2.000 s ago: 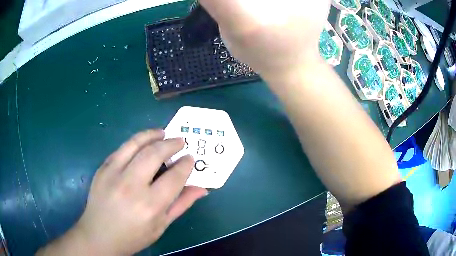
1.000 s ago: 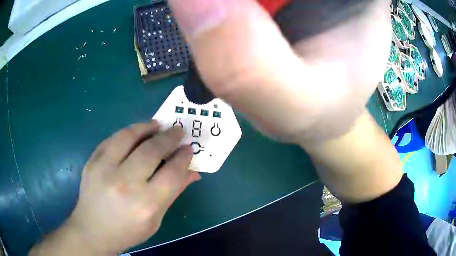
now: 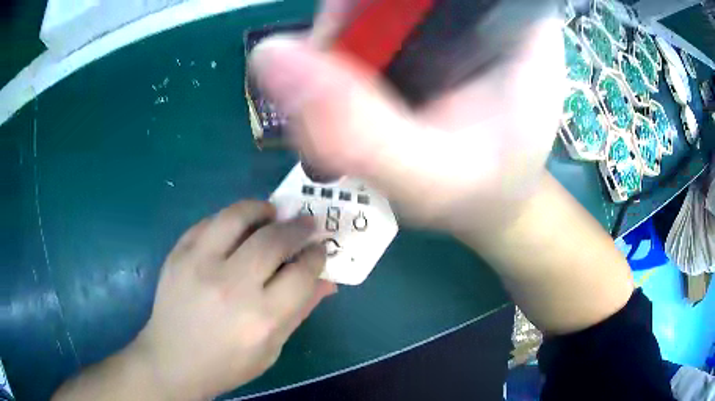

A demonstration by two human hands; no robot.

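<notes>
A white hexagonal housing lies face up on the dark green bench mat, showing four small dark rectangles, a figure-8 outline and rings. My left hand grips its left side, with fingers over part of its face. My right hand, blurred, is closed around the black electric screwdriver with its red lever. The tool's dark nose is at the housing's top edge. The bit tip cannot be seen.
The black screw tray is behind my right hand, mostly hidden. Open housings with green circuit boards are grouped at the right. Tiny silver screws are scattered on the mat at the upper left. A pale strip runs along the far edge.
My right hand came from over the screw tray to the housing with the screwdriver, its nose now at the top edge. My left hand kept its grip on the housing.
</notes>
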